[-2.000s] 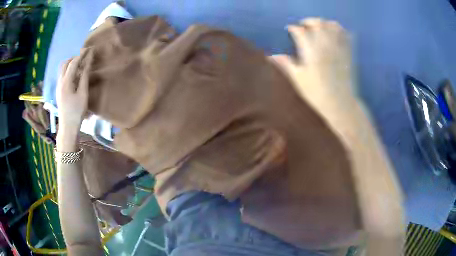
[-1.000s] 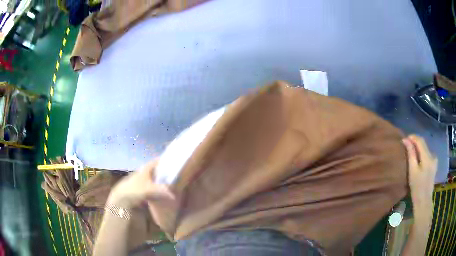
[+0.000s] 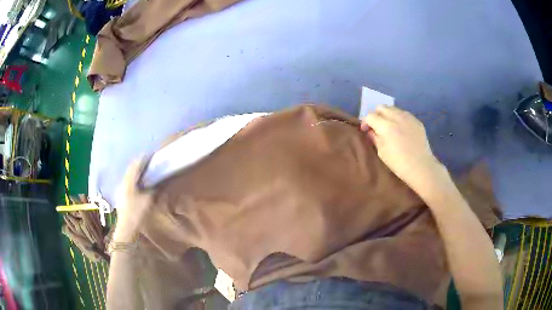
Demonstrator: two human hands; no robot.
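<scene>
A large brown garment (image 3: 272, 175) lies over the near edge of the pressing table and hangs against my lap. White pocketing (image 3: 203, 145) shows along its far left edge. My left hand (image 3: 130, 194), blurred, is at the garment's left edge; its fingertips are unclear. My right hand (image 3: 393, 130) pinches the garment's far edge right of centre. A small white slip (image 3: 375, 102) stands out just beyond those fingers. A small off-white label (image 3: 224, 284) shows at the garment's near edge.
The blue-grey table (image 3: 290, 54) has dark specks. A steam iron (image 3: 535, 118) rests at the right edge. Another brown garment (image 3: 145, 36) lies at the far left. A tied brown bundle (image 3: 85, 227) hangs at the left by a yellow rail (image 3: 77, 207). Yellow wire racks (image 3: 532, 260) are below right.
The garment has been turned and spread flatter, with white pocketing now showing. My right hand has moved from the garment's right side to its far edge; my left hand has moved slightly left and up.
</scene>
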